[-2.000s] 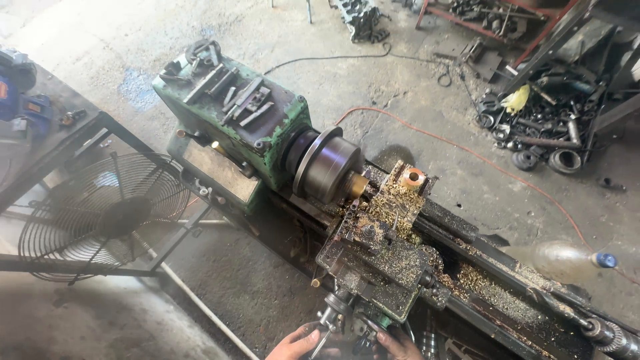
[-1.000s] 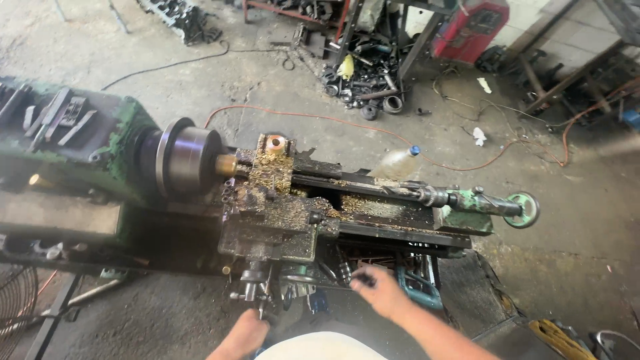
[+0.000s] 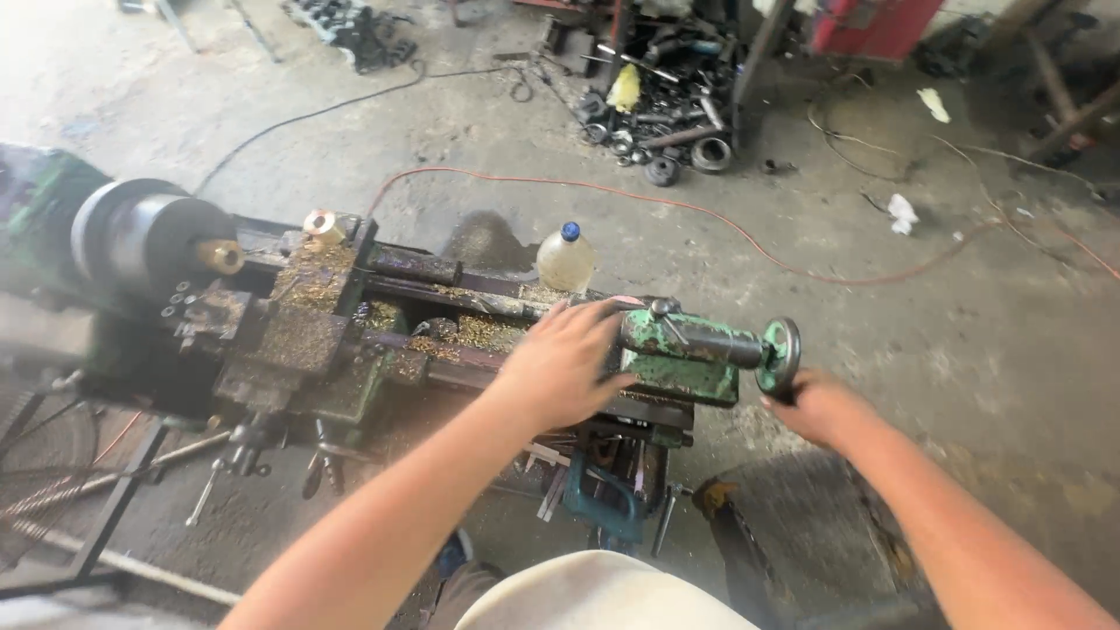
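My left hand (image 3: 564, 363) lies over the drill chuck end of the green tailstock (image 3: 682, 372) of a metal lathe, fingers spread; whether it grips anything is hidden. At the tailstock's far end my right hand (image 3: 814, 407) touches the lower rim of the handwheel (image 3: 778, 357), its fingers partly hidden. A brass workpiece (image 3: 222, 255) with a bored hole sticks out of the lathe chuck (image 3: 144, 236). Another brass piece (image 3: 323, 226) rests on the back of the carriage cross slide (image 3: 306, 302), which is strewn with brass chips.
A plastic bottle (image 3: 565, 259) with a blue cap stands behind the lathe bed. An orange-red cable (image 3: 560, 181) crosses the concrete floor. Metal parts (image 3: 665, 122) are heaped beyond it. Under the tailstock hang tools and a teal-framed item (image 3: 604, 503). A fan guard (image 3: 52, 472) is at left.
Both hands have moved right from the carriage handles to the tailstock, the right one to its handwheel. The view has shifted toward the tailstock end.
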